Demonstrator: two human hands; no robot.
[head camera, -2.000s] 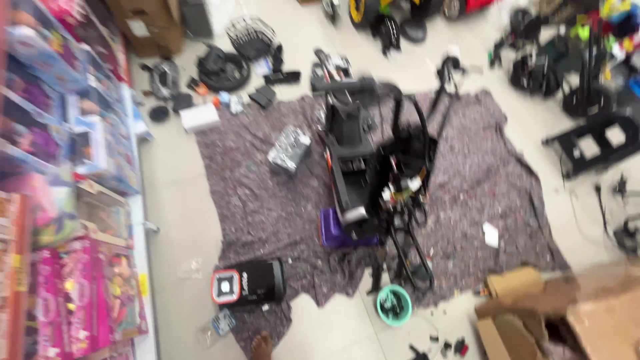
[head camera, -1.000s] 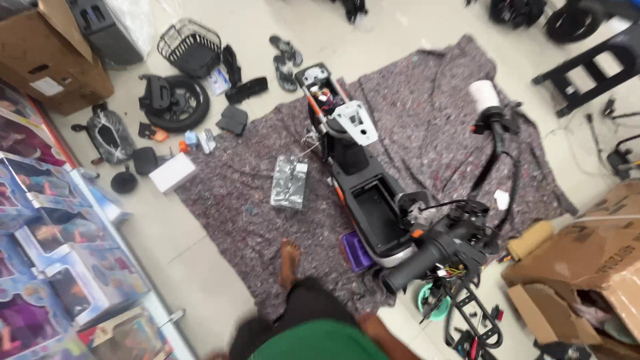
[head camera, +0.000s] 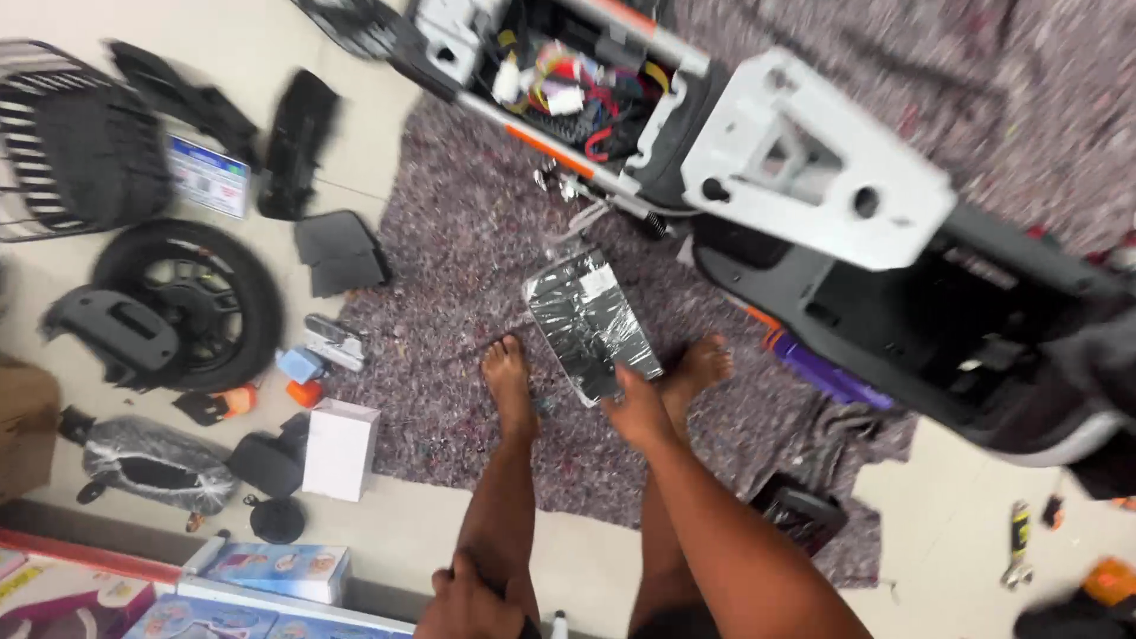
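My right hand reaches down to the near end of a dark rectangular pack in clear plastic wrap; its fingertips overlap the pack's edge, and a firm hold cannot be told. The pack lies on a mottled grey blanket between my bare feet. My left hand rests by my left knee, nothing seen in it. Beyond the pack stands a partly stripped electric scooter with a white metal plate over its frame and an uncovered bay of coloured wires.
At the left lie a wheel with tyre, a black wire basket, black plastic parts and a white box. Shelved boxes line the bottom left. A purple part sits under the scooter; a wrench lies at right.
The view has moved much closer to the wrapped pack. My right hand now reaches to the pack, and both bare feet stand beside it, where one foot showed before.
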